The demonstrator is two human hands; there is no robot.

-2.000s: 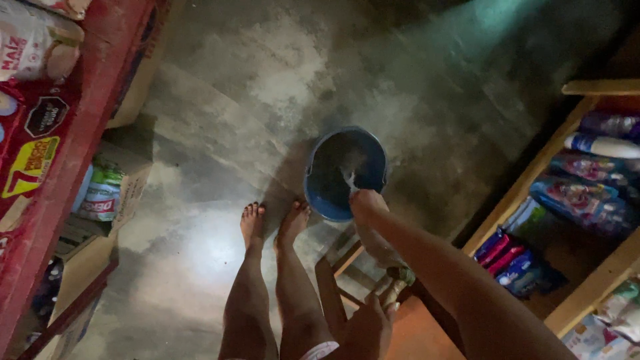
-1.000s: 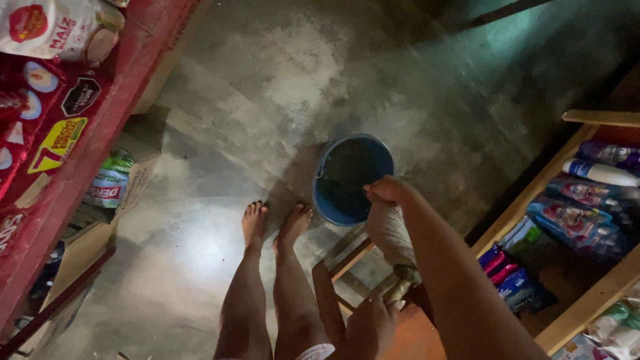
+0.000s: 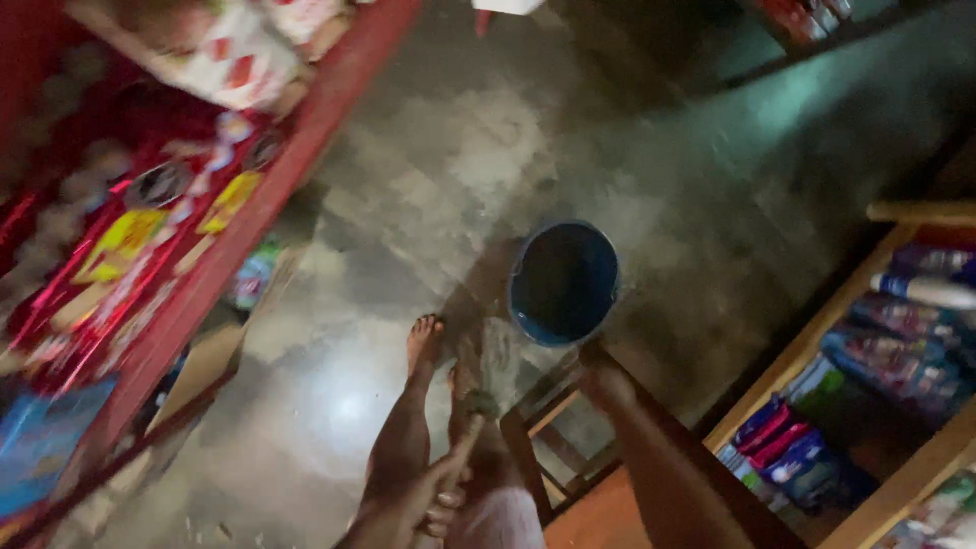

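My left hand [image 3: 442,492] is closed around the wooden handle of what appears to be a mop [image 3: 482,404], at the bottom centre. Its pale strands are blurred and hang beside my right foot, left of the bucket. A dark blue bucket [image 3: 564,282] stands on the floor at the centre, with dark contents that cannot be made out. Close to the bucket's near rim is my right hand [image 3: 602,374], dim and blurred, so its fingers are not clear and no object shows in it.
My bare feet [image 3: 424,339] stand left of the bucket. A wooden chair or stool [image 3: 560,427] with an orange part is beside my legs. Red shelving [image 3: 305,168] with packaged goods runs along the left, above an opened cardboard box [image 3: 200,374]. Wooden shelving [image 3: 808,343] with packets and bottles lies right.
My right hand has let go of the mop's pale strands, which it held at the bucket before. My left hand has moved left with the handle, and the strands are now left of the bucket.
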